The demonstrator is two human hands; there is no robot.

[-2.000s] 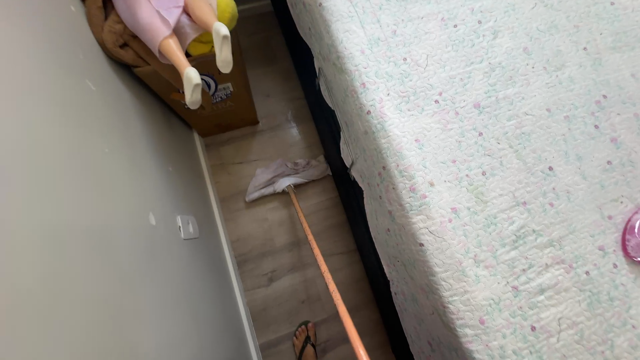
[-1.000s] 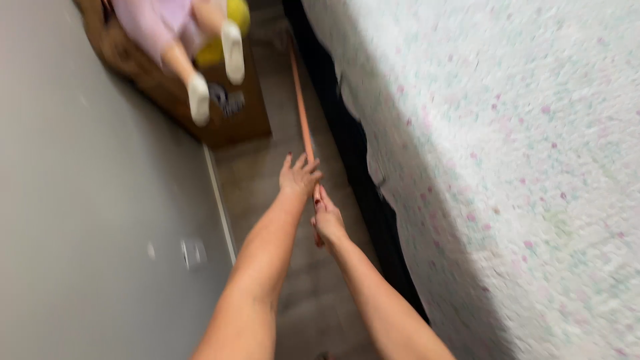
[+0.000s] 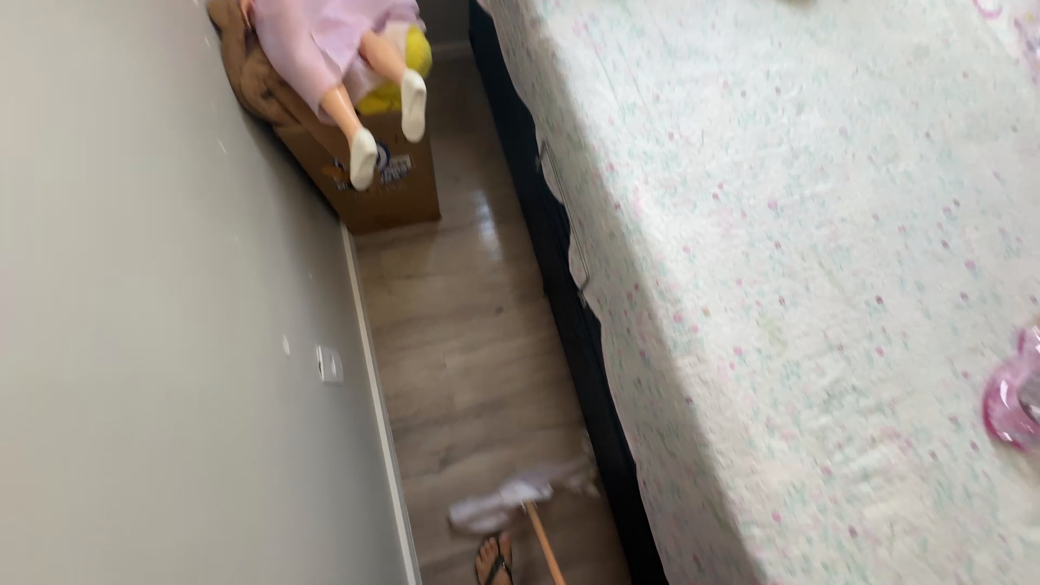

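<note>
A whitish cloth (image 3: 520, 491) lies spread across the wood-look floor (image 3: 455, 341), blurred, at the lower end of a wooden pole (image 3: 544, 543). The pole runs out of the bottom edge of the view. Neither of my hands shows, so what they hold is hidden. Just below the cloth's left part is a foot in a dark flip-flop (image 3: 494, 561). The cloth's right end reaches close to the dark base of the bed (image 3: 597, 390).
A grey wall with an outlet (image 3: 330, 365) bounds the left side. A cardboard box (image 3: 398, 195), with a doll (image 3: 317, 57) and brown plush on top, stands at the far end. On the right, the bed's floral cover (image 3: 772, 244) bears a pink object (image 3: 1011, 398).
Both hands, on or beside the pole one second ago, have left the view. The cloth has moved back from near the box to close by the foot.
</note>
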